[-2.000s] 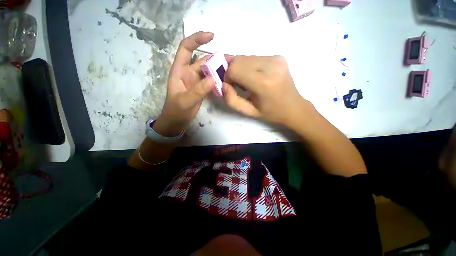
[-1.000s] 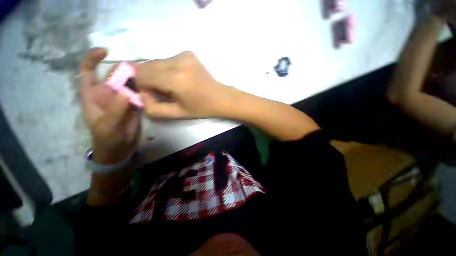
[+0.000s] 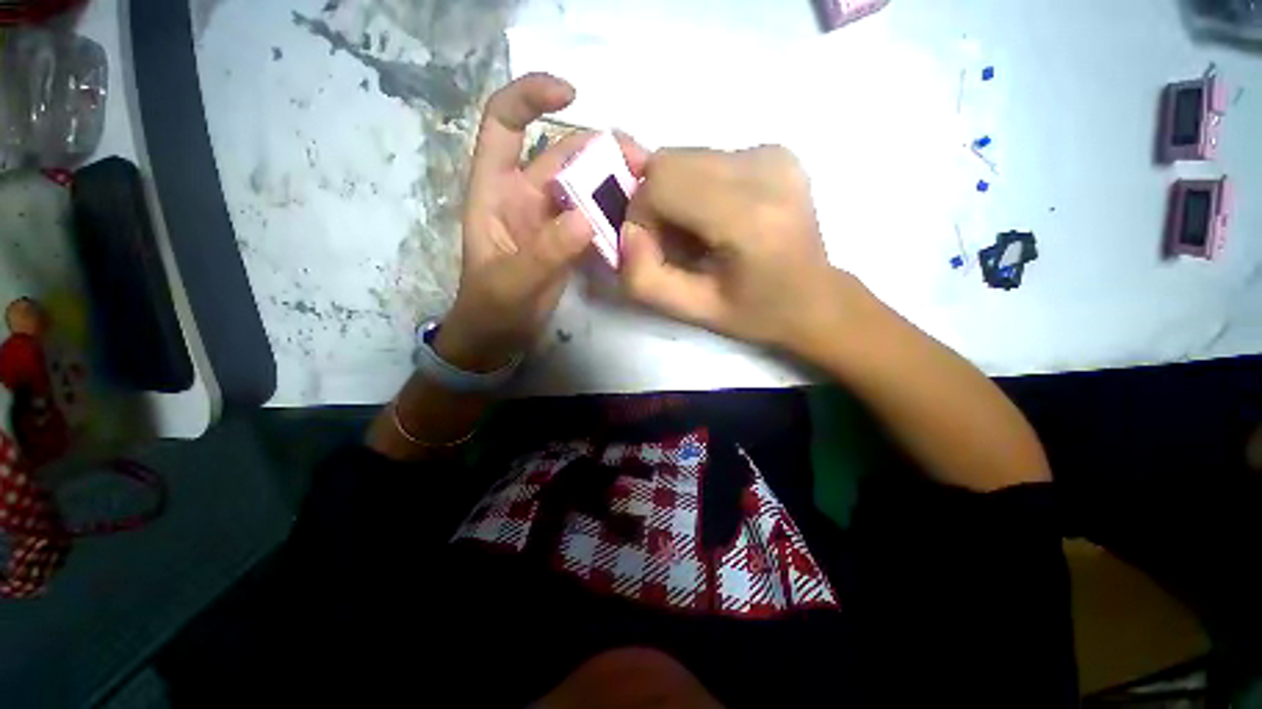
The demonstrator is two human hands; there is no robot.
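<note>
A pink mini camera body point(image 3: 592, 186) is held up over the white table, tilted, with its dark screen facing right. My left hand point(image 3: 515, 236) grips it between thumb and fingers, with the index finger raised away. My right hand point(image 3: 727, 236) is at the camera's right side, its fingertips bent against the edge by the screen. Whether the right fingers also hold a small piece cannot be told, as the knuckles hide the tips.
Two pink cameras point(image 3: 1194, 218) lie screen up at the right. A cluster of black scraps point(image 3: 1008, 259) and blue bits point(image 3: 983, 141) lie nearer. Another pink piece point(image 3: 847, 11) is at the top edge. A long black object point(image 3: 132, 274) lies at the left.
The view swung right and came back. Both hands stay on the pink camera, and its dark screen now shows a little more than two seconds ago.
</note>
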